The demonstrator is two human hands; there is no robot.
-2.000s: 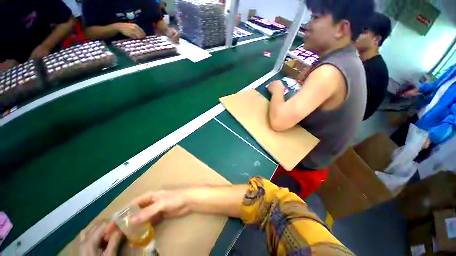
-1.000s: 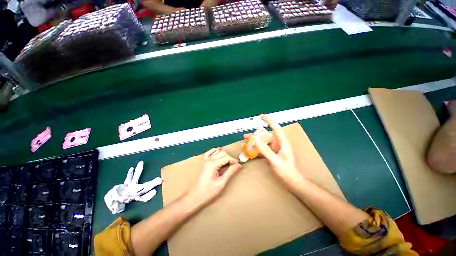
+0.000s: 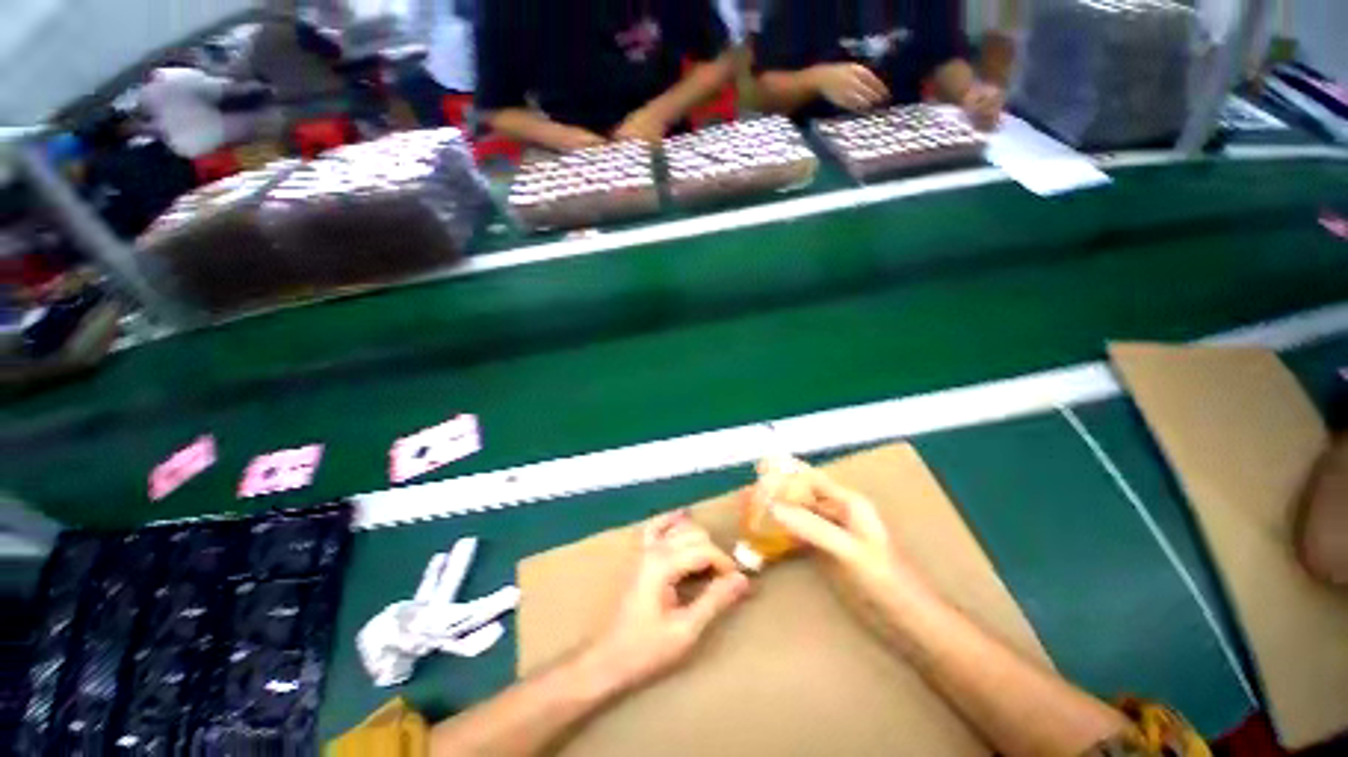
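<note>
My right hand (image 3: 838, 535) holds the glue bottle (image 3: 779, 506), with amber-orange liquid, tilted above the tan cardboard sheet (image 3: 798, 666). Its white neck points down and left. My left hand (image 3: 665, 599) is just left of the neck, with thumb and fingers curled close together. Blur hides whether the left fingers hold anything, and whether they touch the neck. No needle can be made out. Three pink-and-white cover plates lie on the green belt at the left; the nearest cover plate (image 3: 435, 447) has a dark hole.
A crumpled white glove (image 3: 432, 618) lies left of the cardboard, beside a glossy black blister tray (image 3: 185, 643). The pale metal rail (image 3: 621, 470) borders the conveyor belt (image 3: 665, 333). Filled trays (image 3: 739, 160) and people stand across it. A neighbour's arm rests by another cardboard sheet (image 3: 1234, 488).
The view has swung left since the oldest frame, then tilted up slightly. Both hands were together at the bottle; now the right holds it. Its raised index finger has come down since one second ago.
</note>
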